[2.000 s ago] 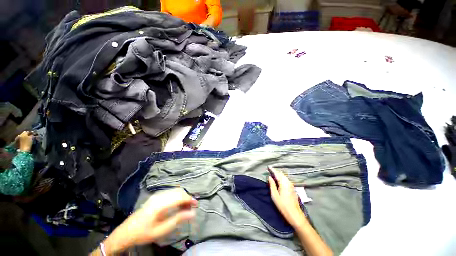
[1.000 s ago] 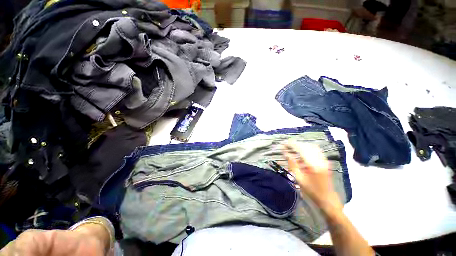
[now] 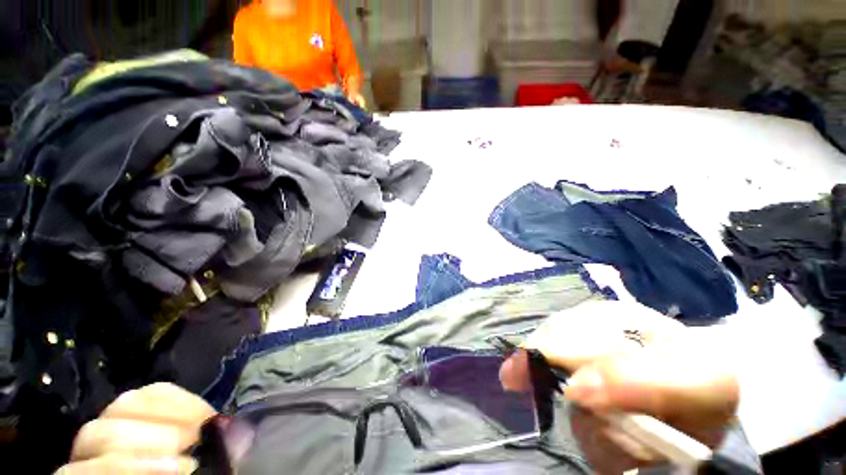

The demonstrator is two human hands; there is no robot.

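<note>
Eyeglasses [image 3: 380, 408] with a dark bridge and clear lenses are held close to the camera, blurred at the edges. My left hand [image 3: 139, 431] grips their left side at the lower left. My right hand [image 3: 640, 380] grips their right side, and a small dark pointed tool [image 3: 506, 346] sticks out by its fingertips. Behind and below lies the blue denim jacket [image 3: 315, 357], pale grey-green inside up, dark blue edge at the far side. Its navy inside piece [image 3: 468, 376] shows through the right lens. The jacket's near part is hidden by the hands and glasses.
A heap of black and grey denim [image 3: 213, 186] stands at left, with a black phone-like rectangle [image 3: 334, 280] beside it. A second blue garment [image 3: 621, 246] and a dark pile [image 3: 788, 250] lie on the white table [image 3: 547, 139]. A person in orange [image 3: 297, 46] is beyond.
The glasses now show before the camera, between both hands. My left hand has closed on their left side; my right hand has come up off the jacket. The view has tilted upward.
</note>
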